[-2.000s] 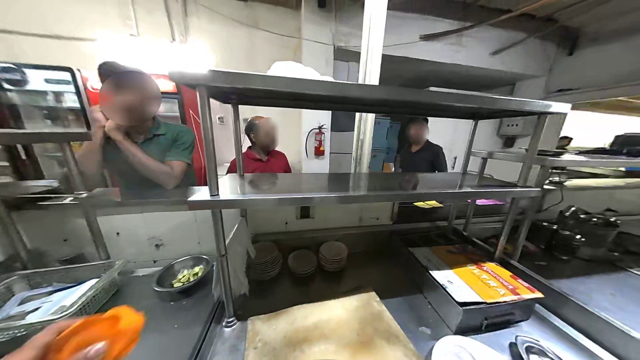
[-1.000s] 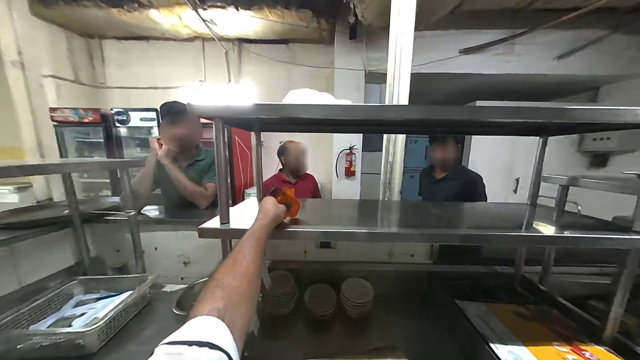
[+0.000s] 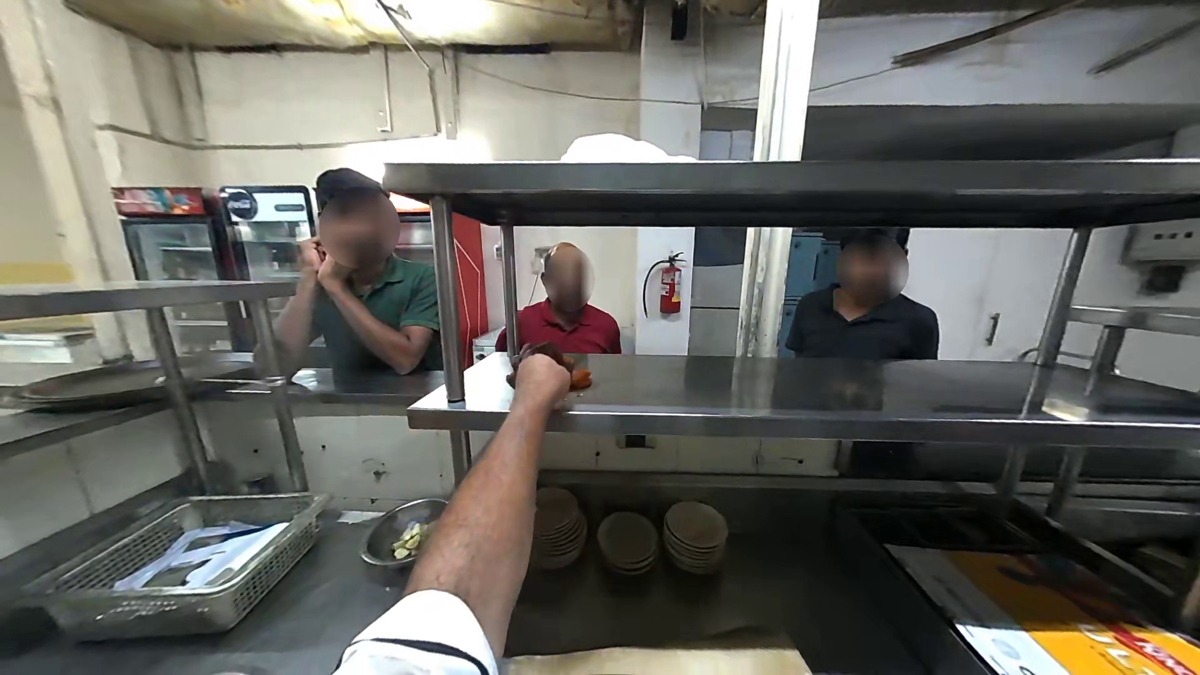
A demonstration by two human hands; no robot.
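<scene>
My left hand (image 3: 544, 380) reaches forward on an outstretched bare forearm with a white sleeve. It is at the left end of the middle steel shelf (image 3: 712, 389), closed around a small dark brown and orange item (image 3: 579, 379). My fingers hide most of that item, and its kind is unclear. Below the shelf, stacks of small round dishes (image 3: 694, 536) stand on the dark counter. Left of my forearm is a steel bowl (image 3: 380, 544) with pale green cut pieces (image 3: 410, 541). My right hand is out of view.
A plastic basket (image 3: 225, 609) with papers stands at left. Steel uprights (image 3: 447, 300) and an upper shelf (image 3: 787, 192) frame the reach. Several people (image 3: 375, 305) are beyond the shelves. An orange printed sheet (image 3: 1059, 600) lies at right; a pale board (image 3: 656, 661) is at the bottom edge.
My left hand, low at the left with an orange bowl-like item two seconds ago, has moved up and forward to the middle shelf. The view has tilted up and turned left.
</scene>
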